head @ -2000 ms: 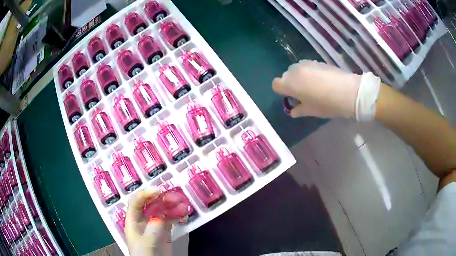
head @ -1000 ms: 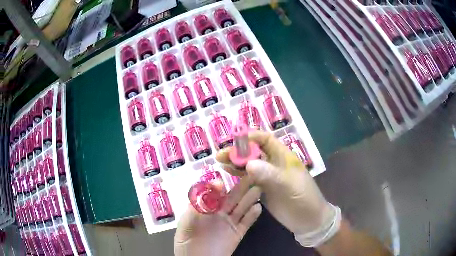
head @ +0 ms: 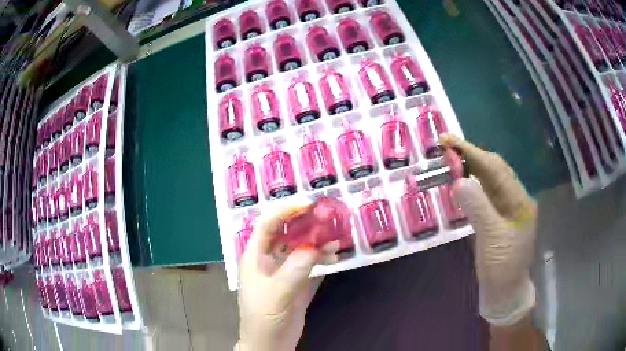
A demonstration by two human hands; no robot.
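Observation:
A white moulded tray with rows of glossy magenta units, each with a black band at its lower end, lies in front of me. My left hand, in a whitish glove, is closed on a magenta unit over the tray's near-left part; fingers partly hide it. My right hand, gloved with a gathered cuff, holds a small part between thumb and fingers over the tray's right edge. The part looks clear or shiny with a pink end at the fingertips; blur hides its exact shape.
Filled side trays lie at the left, with more tray edges at the far left. A stack of white trays stands at the right. The dark green mat lies under the working tray. A pale metal post and papers are beyond.
The view has shifted, so the tray sits further right and higher. My right hand has moved right, away from my left hand, with the part. My left hand has turned and closed around its unit.

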